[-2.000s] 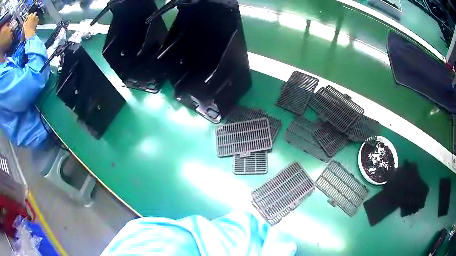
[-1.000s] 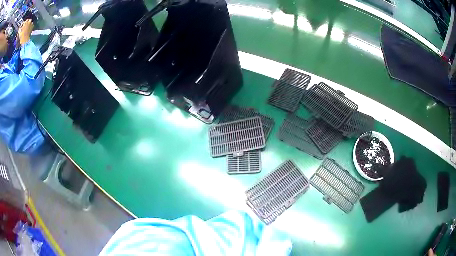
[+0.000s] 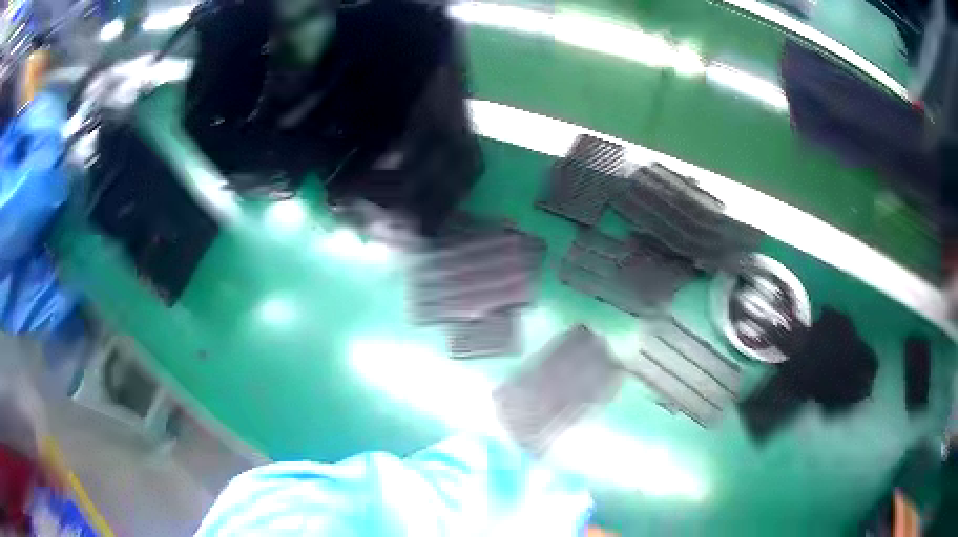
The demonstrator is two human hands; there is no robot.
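Observation:
The frame is blurred. Dark vent grilles (image 3: 562,386) lie singly and in overlapping stacks across the green bench. A white-rimmed screw dish (image 3: 730,315) stands right of them. Thin matte black sheets (image 3: 835,362) lie partly against the dish. Of my right hand (image 3: 906,516), only a blurred finger shows at the bottom right edge, beside a dark shape; its grip is hidden. A small patch of skin at the bottom edge, by my blue sleeve, seems to be my left hand (image 3: 601,532); the rest is cut off.
Deep black housings (image 3: 420,136) stand at the bench's back left, with another black housing (image 3: 152,215) further left. A person in a blue smock (image 3: 32,199) is at the left edge. A narrow black strip (image 3: 917,372) lies at right. A dark mat (image 3: 851,115) lies on the conveyor beyond.
The view has shifted and blurred, so the bench things sit further left. More of the finger at bottom right shows, and a bit of skin has appeared at the bottom edge.

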